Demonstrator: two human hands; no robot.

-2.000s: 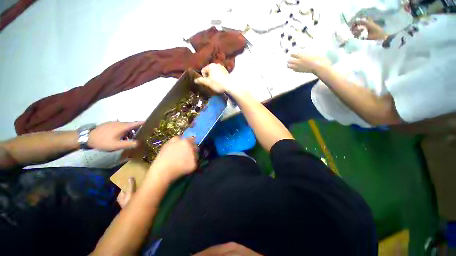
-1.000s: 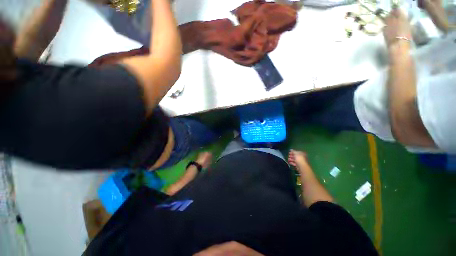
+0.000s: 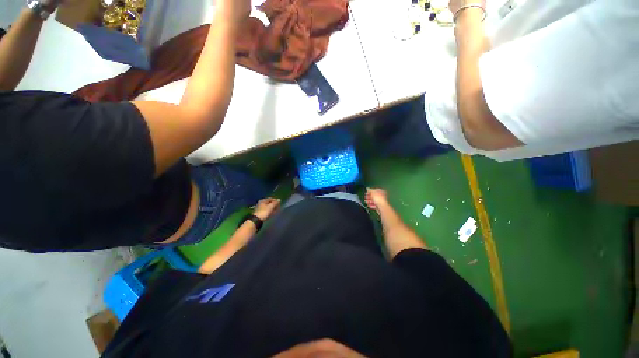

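Note:
My left hand (image 3: 266,208), with a dark watch on its wrist, is low at my left side. My right hand (image 3: 376,198) is at my right side with curled fingers. Both are small and blurred; I see nothing held in them, but cannot tell their grip. A blue plastic stool (image 3: 329,169) stands in front of me, between and beyond my hands, partly under the table edge. The open carton (image 3: 115,43) with shiny gold parts (image 3: 126,15) is at the top left, cut off by the picture's edge, away from my hands.
A reddish-brown cloth (image 3: 287,42) and a dark flat object (image 3: 321,91) lie on the white table (image 3: 263,115). One person in black stands at left, another in white at right. A blue stool or crate (image 3: 126,290) is low left. White scraps (image 3: 467,229) lie on the green floor.
My hands have left the carton and come down to my sides. The carton has moved to the top left. The person in black now stands at my left, and the dark object on the table is uncovered.

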